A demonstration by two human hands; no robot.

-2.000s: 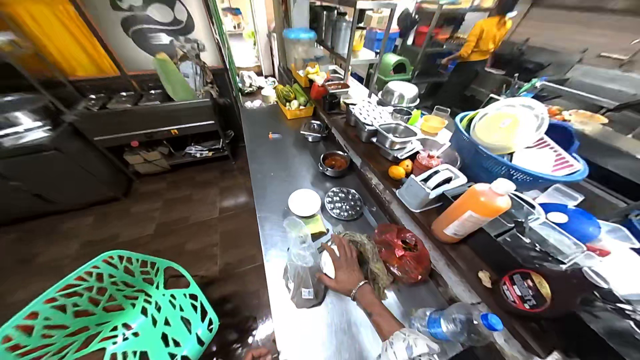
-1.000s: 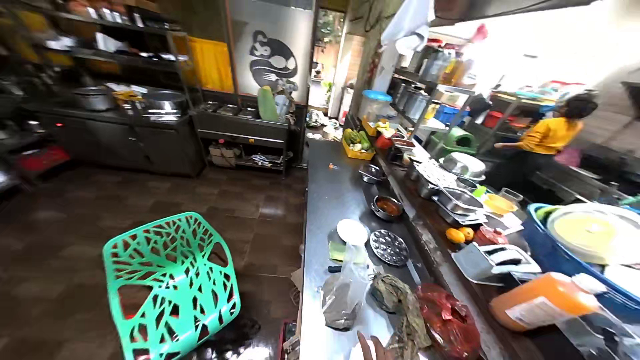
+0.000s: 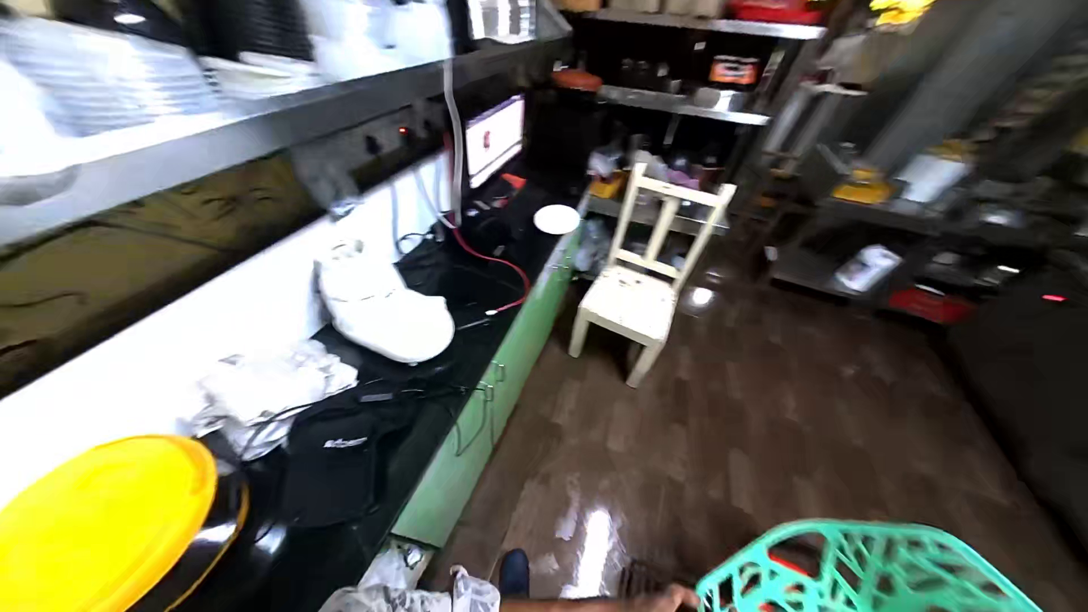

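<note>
At the bottom edge, my left hand (image 3: pixel 667 598) reaches in from a pale, see-through-looking sleeve, its fingertips against the left edge of a green openwork plastic chair (image 3: pixel 858 544). The hand is mostly cut off by the frame, so whether it grips the chair is unclear. My right hand is out of view. Left of the arm is a black countertop (image 3: pixel 340 552) over green cabinet doors (image 3: pixel 518 365). On it are a round yellow lid (image 3: pixel 102 527), a black bag (image 3: pixel 331 467), crumpled white plastic (image 3: pixel 272 382) and a white object (image 3: pixel 382 314).
A cream wooden chair (image 3: pixel 633 297) stands on the brown tiled floor (image 3: pixel 748 425) by the cabinets. Farther along the counter are a lit screen (image 3: pixel 495 140) and a white round item (image 3: pixel 557 219). A metal shelf (image 3: pixel 178 127) overhangs the counter. Shelving (image 3: pixel 680 106) stands at the back.
The view has swung far round from the steel counter to the black one. Two seconds ago my right hand was on a white item beside plastic bags; it has left the view.
</note>
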